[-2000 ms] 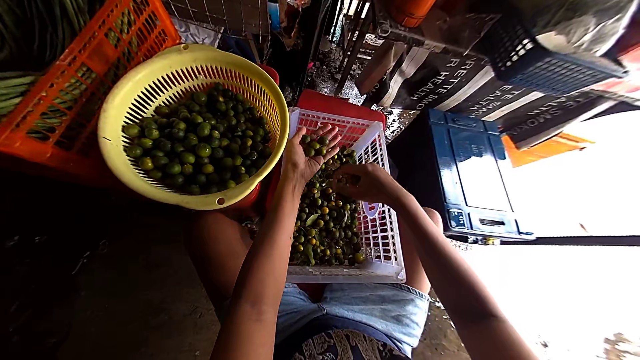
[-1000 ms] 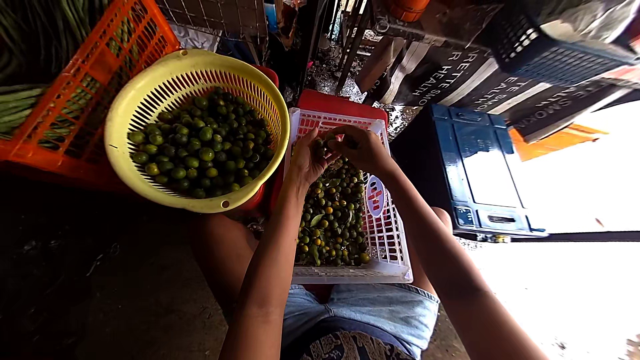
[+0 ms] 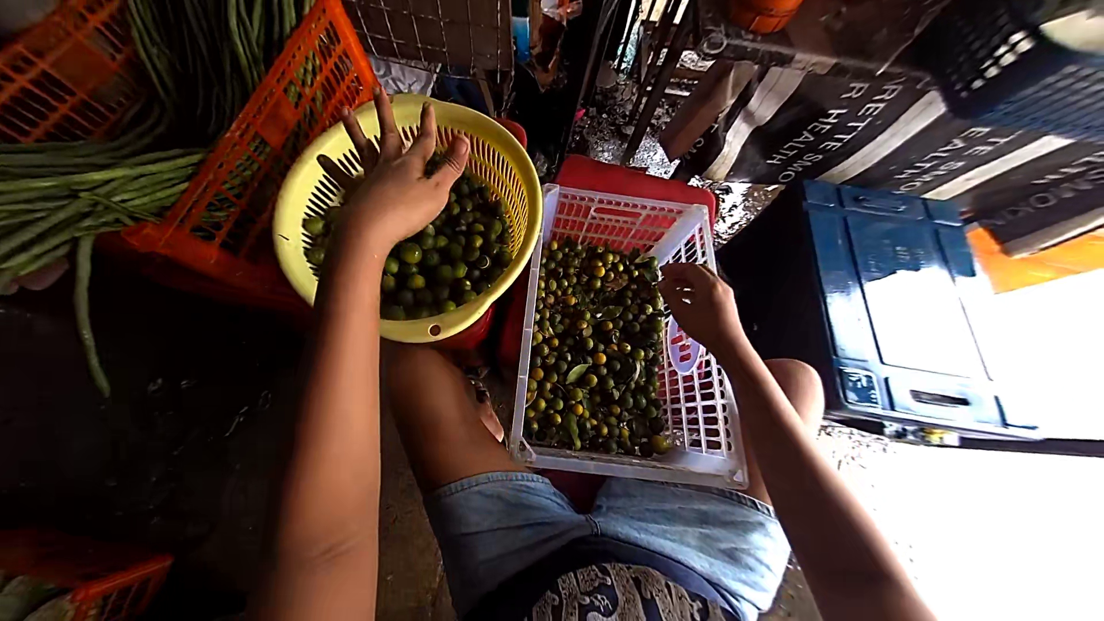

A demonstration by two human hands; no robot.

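Note:
My left hand (image 3: 401, 185) is spread with fingers apart over the yellow plastic colander (image 3: 509, 285), and nothing shows in it. Small green citrus fruits (image 3: 444, 259) lie in the colander below it. My right hand (image 3: 700, 302) is at the right inner side of the white plastic crate (image 3: 634, 467), its fingers curled near the fruit; whether it holds one cannot be told. Small green and orange citrus fruits (image 3: 595, 345) with some loose leaves fill much of the crate, which stands between my knees. A pale oval tag (image 3: 684, 347) sits on the crate's right wall.
On the left, long green beans (image 3: 103, 185) lie in and over an orange plastic crate (image 3: 259, 129). Another orange crate (image 3: 125, 586) is at the lower left. A blue lidded box (image 3: 914, 302) stands on the right, below a dark basket (image 3: 1026, 78). Something red (image 3: 634, 183) lies behind the white crate.
My left hand has moved left, from above the white crate to over the colander, and its fingers have spread. The hands were together a second ago; my right hand is now at the crate's right side.

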